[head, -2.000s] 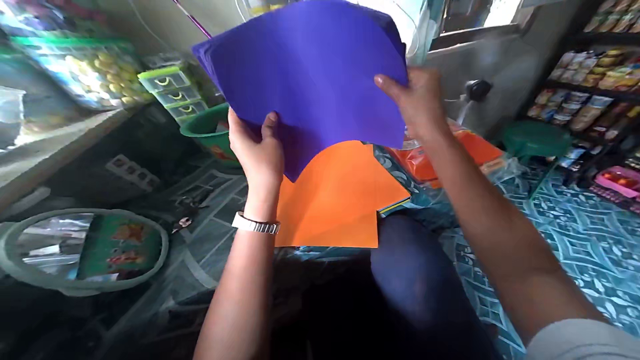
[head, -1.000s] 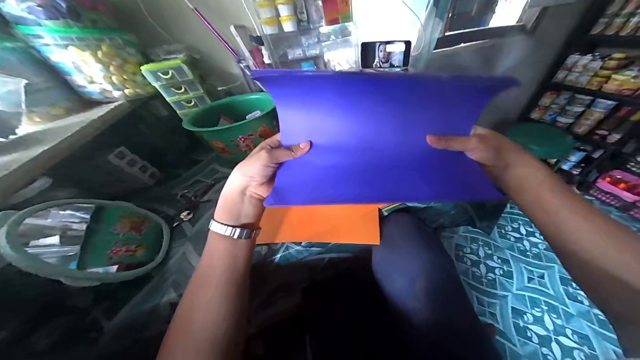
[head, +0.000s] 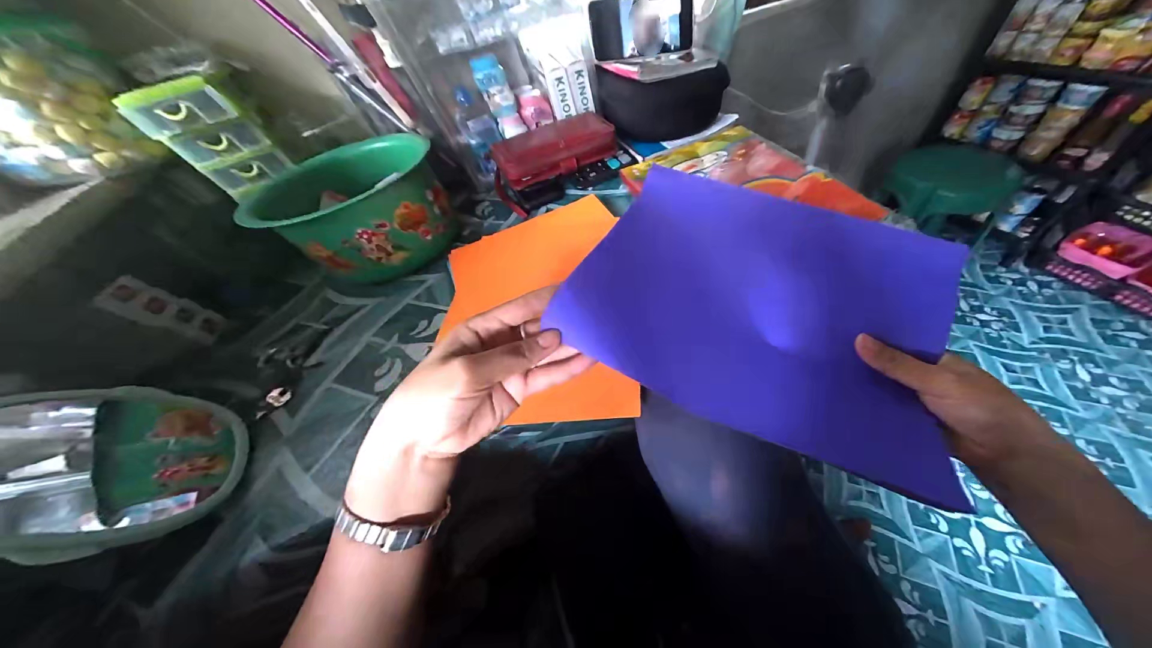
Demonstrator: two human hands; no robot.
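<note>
Purple paper sheets (head: 756,315), seemingly a stack, are held tilted over my knee. My right hand (head: 936,387) grips their right side, thumb on top and fingers hidden beneath. At the left corner, my left hand (head: 486,369) has its thumb and fingertips at the paper's edge; whether it pinches the corner is hard to tell. Orange paper sheets (head: 531,261) lie on the patterned floor covering, behind my left hand and partly under the purple ones. A watch with a metal band (head: 391,531) is on my left wrist.
A green plastic tub (head: 360,216) stands at the back left, an oval basin (head: 117,531) at the left. Behind the paper are a red case (head: 553,148), a calculator (head: 603,168), a black container (head: 661,99) and colourful packaging (head: 738,162). A green stool (head: 954,180) stands near shelves.
The purple sheets, held upright and bowed between both hands a second ago, now lie flatter and further right. My left hand has moved to their left corner. More of the orange paper shows.
</note>
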